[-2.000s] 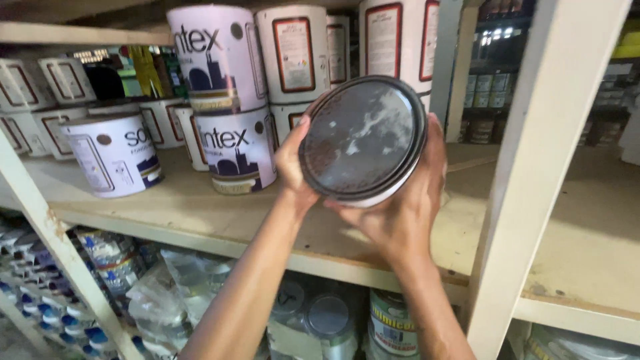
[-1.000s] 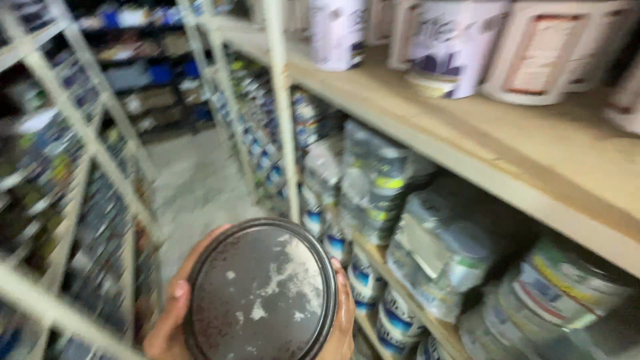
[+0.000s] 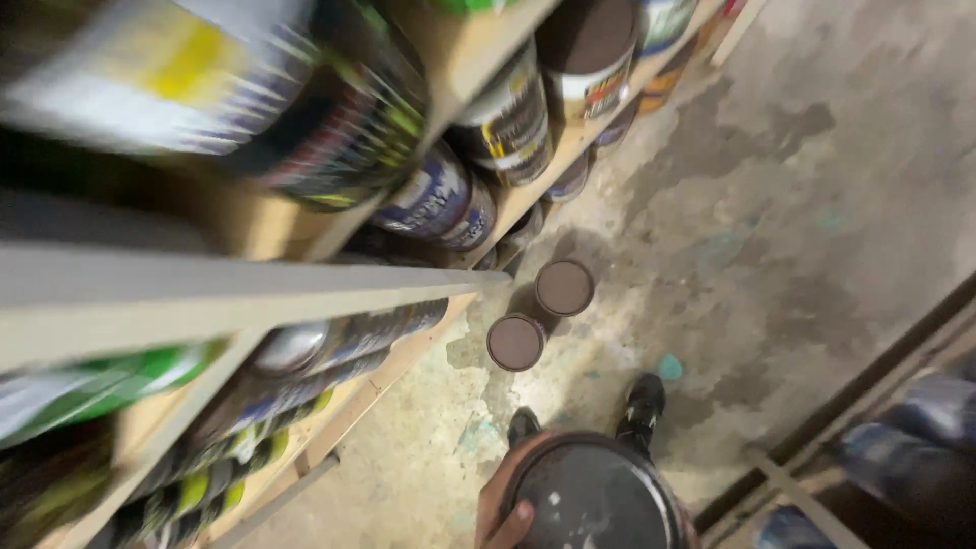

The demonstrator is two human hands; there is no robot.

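A round paint can with a dark, white-spotted lid is at the bottom of the view, seen from above. My left hand grips its left side, the thumb lying over the rim. Of my right hand only a sliver shows at the can's right edge; the rest is hidden behind the can or out of view. Beyond the can, two smaller cans with brown lids, one nearer and one farther, stand close together on the concrete floor in front of my shoes.
Shelves with paint cans run along the left, and a white upright post juts across there. A brown-lidded can stands on a shelf at the top. Another rack with blurred containers is at the lower right. Stained concrete floor lies between.
The view has swung from the shelf of white cans down to the floor. The dark-lidded can, held up before the shelf two seconds ago, is now held low over my feet.
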